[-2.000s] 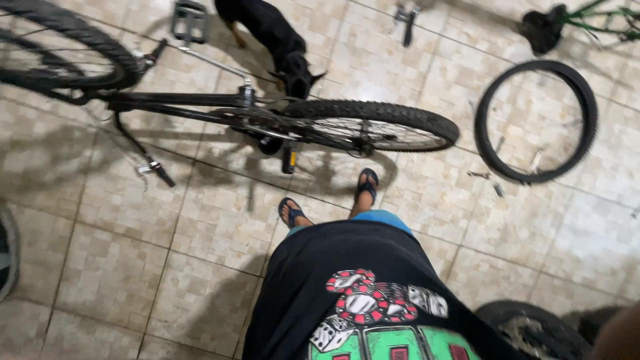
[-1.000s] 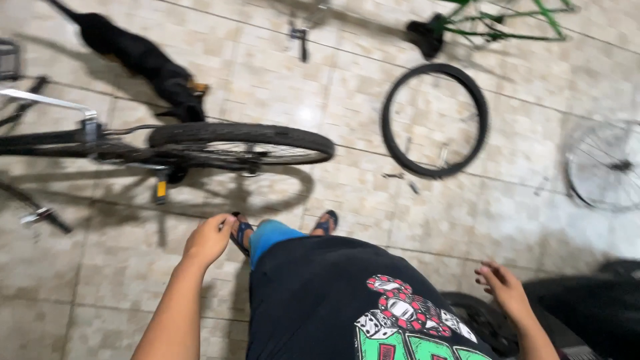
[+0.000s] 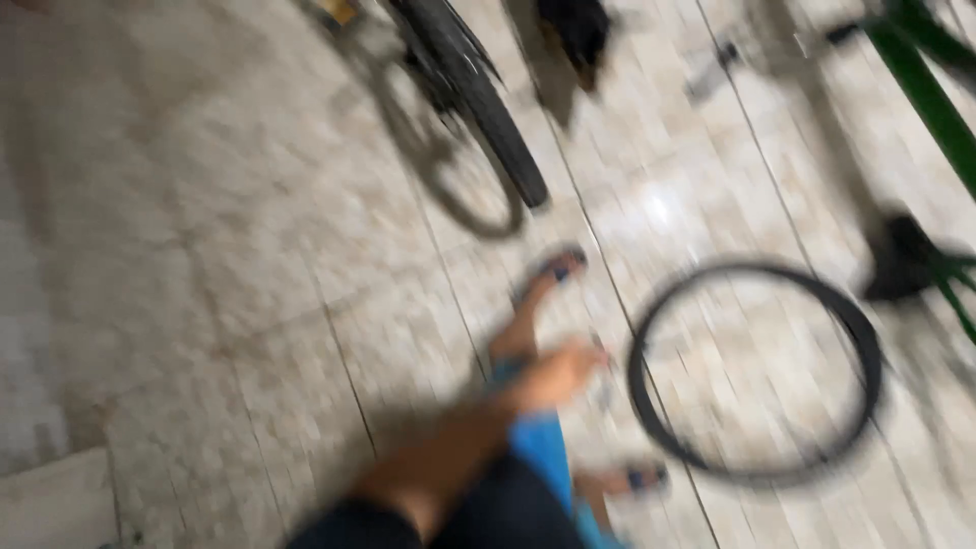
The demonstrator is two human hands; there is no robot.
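Note:
My left hand (image 3: 560, 375) is stretched out over my blue shorts, its arm coming from the black sleeve at the bottom. Motion blur hides the fingers, and no held object can be made out. To its right a black bicycle tire (image 3: 869, 358) lies flat on the tiled floor. A small blurred item (image 3: 604, 390) is on the floor between my hand and the tire. Farther up is a bicycle wheel with a black knobbly tire (image 3: 496, 122), its shadow beside it. My right hand is out of view.
A black and tan dog (image 3: 578, 34) is at the top. At the right are a green bicycle frame (image 3: 926, 107) and a black saddle (image 3: 900, 259). A small grey object (image 3: 709, 72) lies on the tiles. My sandaled feet (image 3: 560, 267) are just above and below the hand.
The view has turned strongly and blurred. My right hand, seen a second ago, has left the view. My left arm now reaches across my shorts. The spoked wheel at the right is out of view.

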